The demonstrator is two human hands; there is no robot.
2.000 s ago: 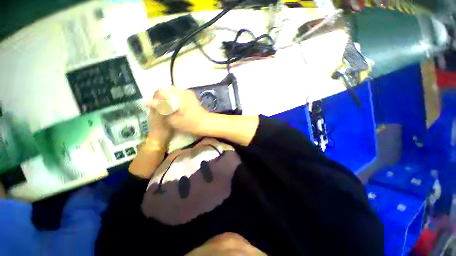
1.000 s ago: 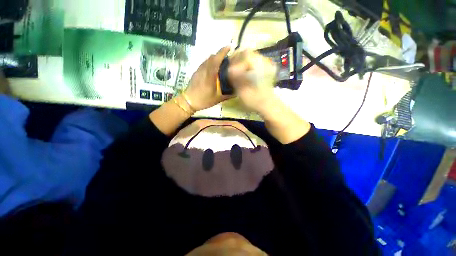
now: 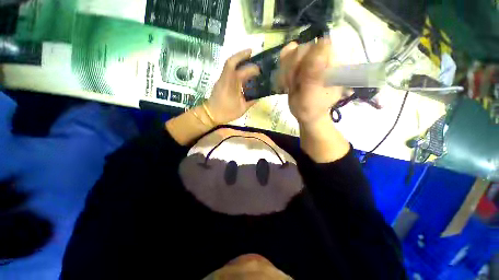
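Observation:
My left hand (image 3: 227, 93), with a yellow bracelet at the wrist, grips a dark block-shaped unit (image 3: 259, 74) from its left side. My right hand (image 3: 311, 76) is at the unit's right side and is blurred. It is closed around a white rod-like tool (image 3: 355, 75) that points to the right. The fingertips of my right hand are close to the unit; whether they touch it cannot be told. The grey test socket is not clearly visible; the hands and the dark unit cover that spot.
Green-and-white printed sheets (image 3: 117, 60) and a black printed card (image 3: 189, 17) lie on the left. A black device in a clear tray (image 3: 290, 13) is behind the hands. A metal-toned ribbed item (image 3: 436, 138) is at the right bench edge. Blue clothing of a person shows at left.
The right hand has moved right and now shows the white tool sideways. The left hand still holds the dark unit. The black cord coil behind has mostly gone from sight.

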